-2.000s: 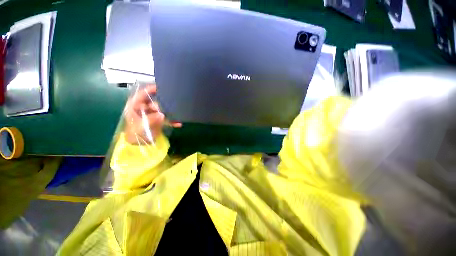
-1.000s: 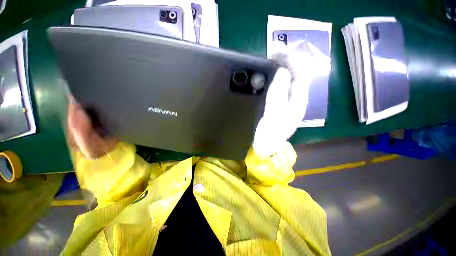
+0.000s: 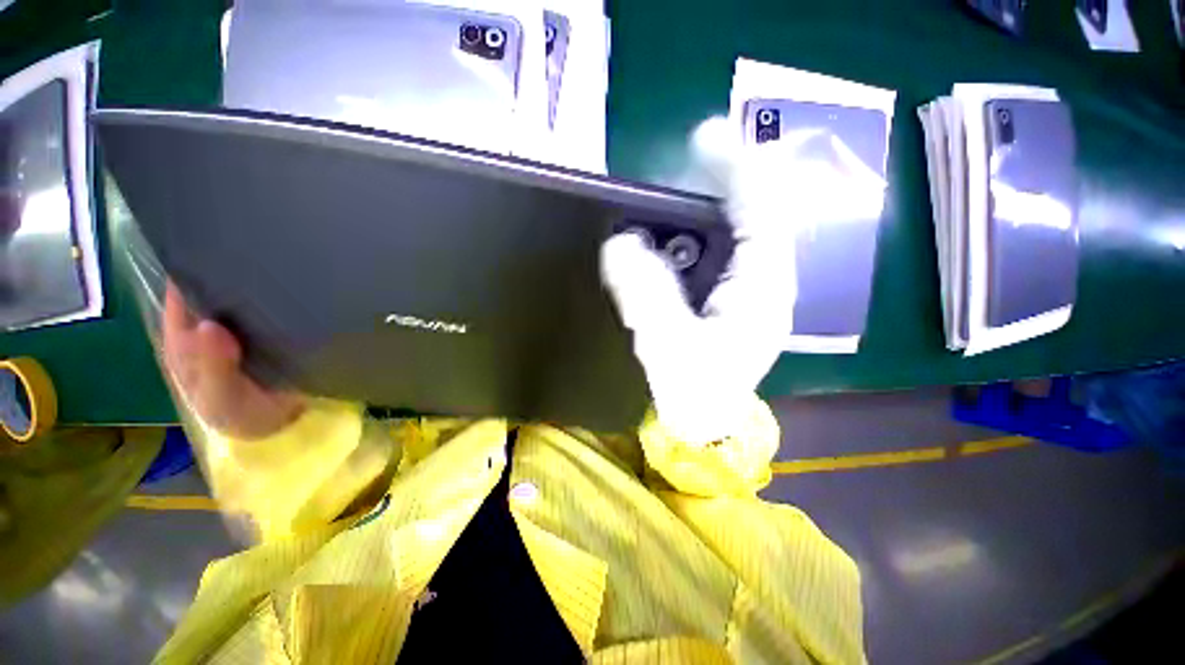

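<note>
A grey tablet back cover [image 3: 429, 260] is held in front of me, tilted, outer face with the ADVAN logo showing. Its camera lens area [image 3: 676, 250] is at the right corner. My bare left hand [image 3: 221, 370] grips the cover's left part; some fingers are hidden behind it. Clear protective film [image 3: 146, 279] hangs by this hand at the cover's left side. My right hand [image 3: 708, 305], in a white glove, is at the right corner, its thumb on the outer face beside the lenses and other fingers at the edge.
Covers on white sheets lie behind the held cover [image 3: 377, 59], at the left [image 3: 39, 208], right of my glove [image 3: 838, 240] and stacked farther right [image 3: 1033, 214]. A yellow tape roll [image 3: 37, 396] is at the left bench edge. A blue object [image 3: 1040, 413] is below the bench at right.
The right hand came in from the far right to the cover's camera corner, and its thumb now lies by the lenses. The cover has moved left and lower, and tilted more. The left hand still holds it.
</note>
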